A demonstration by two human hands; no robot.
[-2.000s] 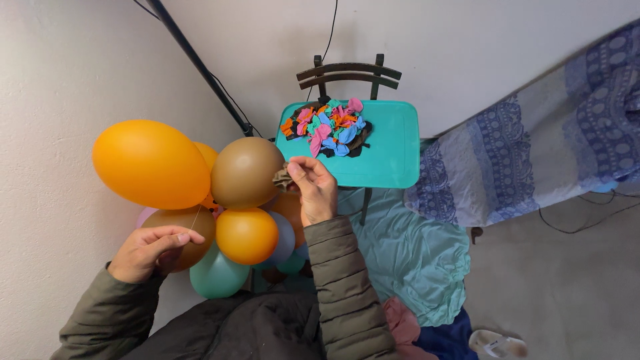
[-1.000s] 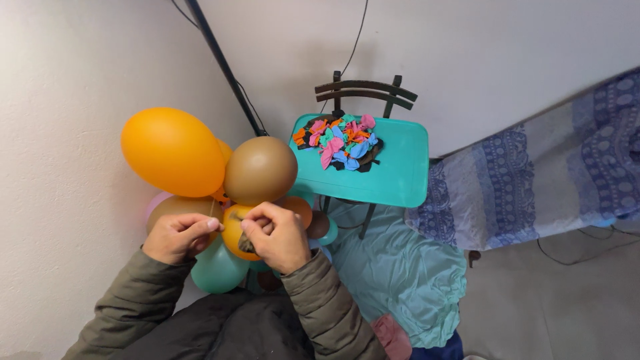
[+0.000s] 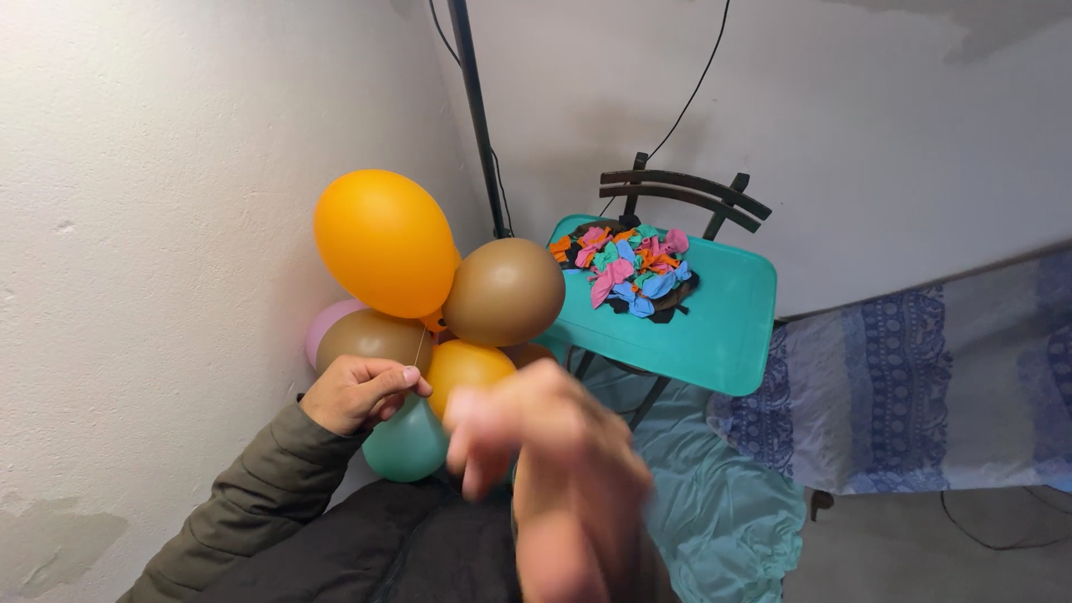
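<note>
My left hand (image 3: 364,392) pinches a thin thread (image 3: 420,347) that runs up to the knots of a balloon cluster. An orange balloon (image 3: 385,243) and a brown balloon (image 3: 505,291) top the cluster. Lower down are another brown balloon (image 3: 373,339), a smaller orange balloon (image 3: 469,373), a green balloon (image 3: 408,440) and a pink balloon (image 3: 328,327). Blurred by motion, my right hand (image 3: 544,435) is raised close to the camera, in front of the lower balloons; whether it holds anything cannot be told.
Deflated balloons in several colours (image 3: 628,268) lie on a turquoise tray (image 3: 729,327) before a dark chair back (image 3: 682,186). A black pole (image 3: 477,117) stands in the corner. Light green cloth (image 3: 712,494) hangs below; patterned blue fabric (image 3: 900,385) is at the right.
My right hand has left the spot beside my left hand and come nearer the camera. Two seconds ago it held a crumpled brown piece. My left hand keeps its pinch on the thread.
</note>
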